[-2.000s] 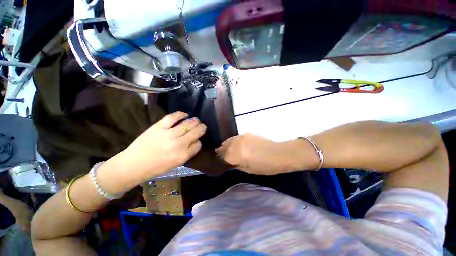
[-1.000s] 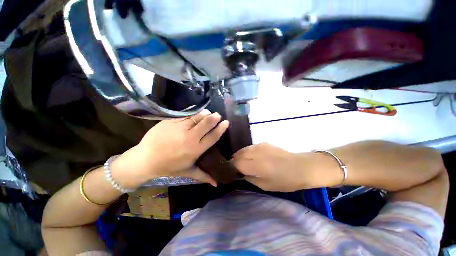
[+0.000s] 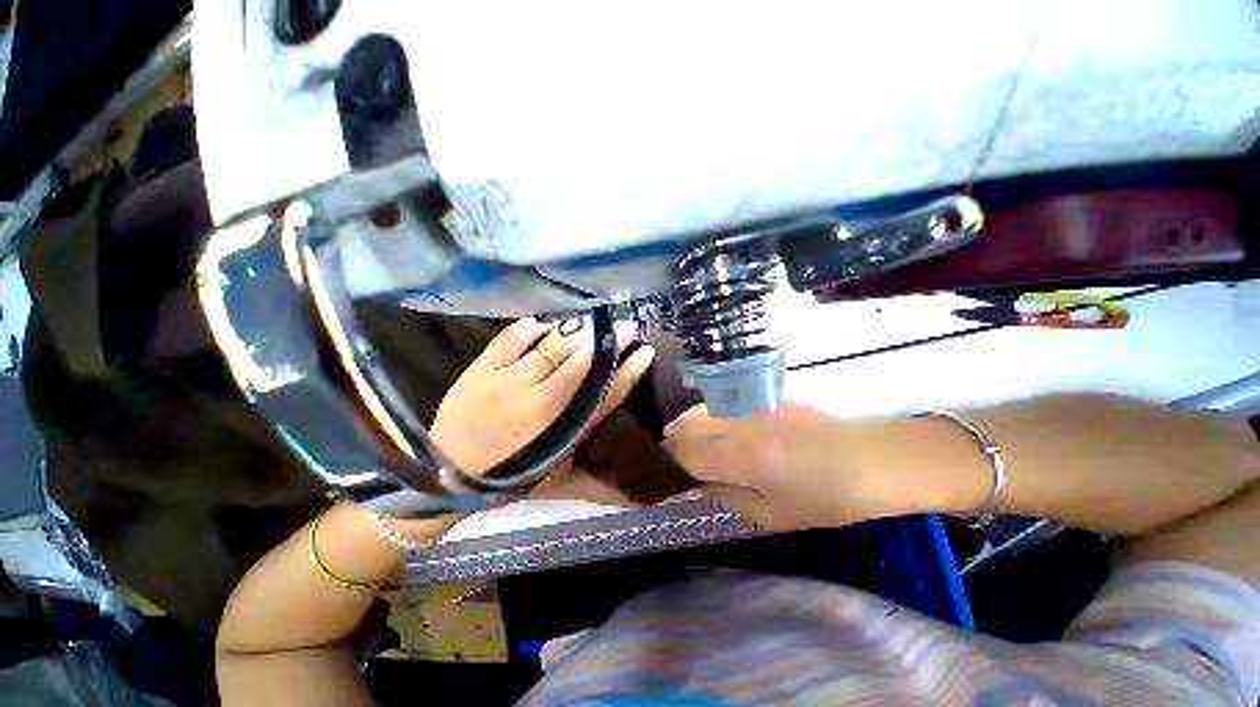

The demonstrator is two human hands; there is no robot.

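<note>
The dark brown cloth (image 3: 152, 414) lies in a bunch left of the sewing machine head (image 3: 691, 111), and a folded brown edge (image 3: 633, 459) runs between my hands. My left hand (image 3: 518, 401) lies on the cloth with fingertips near the needle area, partly hidden by the chrome loop (image 3: 332, 373). My right hand (image 3: 753, 463) grips the folded edge between thumb and fingers, partly behind the pale grey tension knob (image 3: 735, 383). The needle and presser foot are mostly hidden by the machine head.
Thread snips (image 3: 1057, 310) with yellow and orange-red handles lie right of the machine on the white table (image 3: 884, 362). A dark red cover (image 3: 1092, 238) is on the head's right side. A ruler-like strip (image 3: 580, 536) runs along the front edge, with cardboard (image 3: 449, 622) and a blue-framed bin (image 3: 937, 566) below.
The view has moved closer to the machine head, which now covers more of the needle area. My left fingers have moved up the cloth toward the needle; my right hand still grips the fold.
</note>
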